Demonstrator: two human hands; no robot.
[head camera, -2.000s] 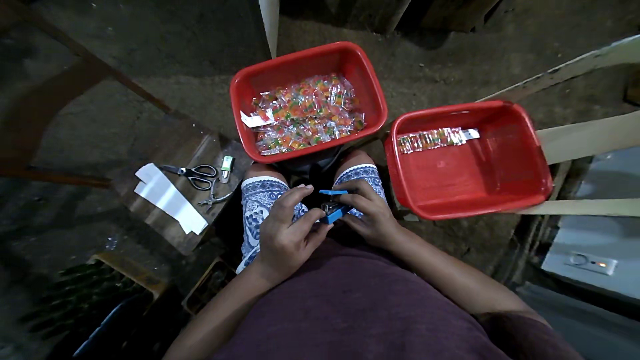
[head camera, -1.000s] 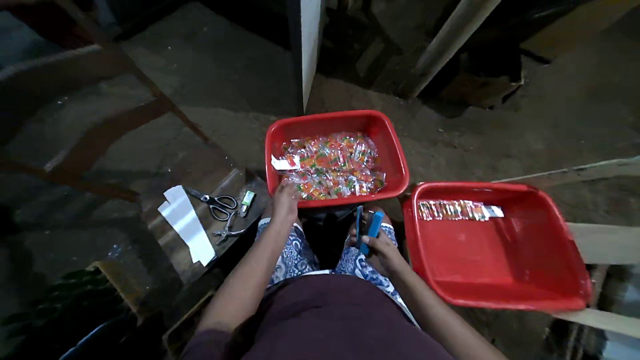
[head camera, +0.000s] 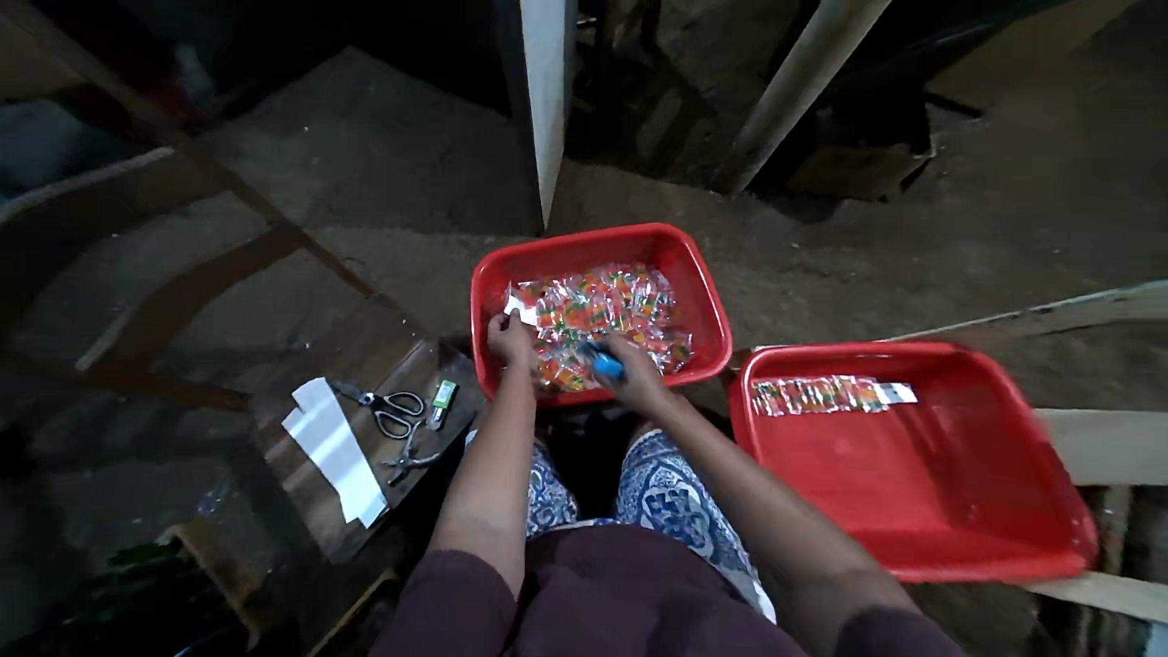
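A red plastic basin (head camera: 716, 315) in front of my knees holds many clear packets of colourful sweets (head camera: 602, 306). At its left side, my left hand (head camera: 513, 339) grips a white paper strip (head camera: 524, 310) at the end of a row of packets. My right hand (head camera: 634, 372) reaches over the basin's near side, shut on a small blue tool (head camera: 606, 365), which looks like a stapler; blur hides its jaws. A second red basin (head camera: 876, 484) at the right holds a row of packets (head camera: 817, 395) with a white strip at its end.
On a wooden surface (head camera: 310, 502) at my left lie white paper strips (head camera: 338, 452), scissors (head camera: 397, 415), pliers (head camera: 411, 459) and a small green and white box (head camera: 443, 401). A pale post (head camera: 545, 109) stands beyond the near basin, and pale wooden rails are at the right.
Both hands have moved from my lap to the near basin. My left hand has taken hold of the white strip there, while the blue tool has moved over the packets in my right hand.
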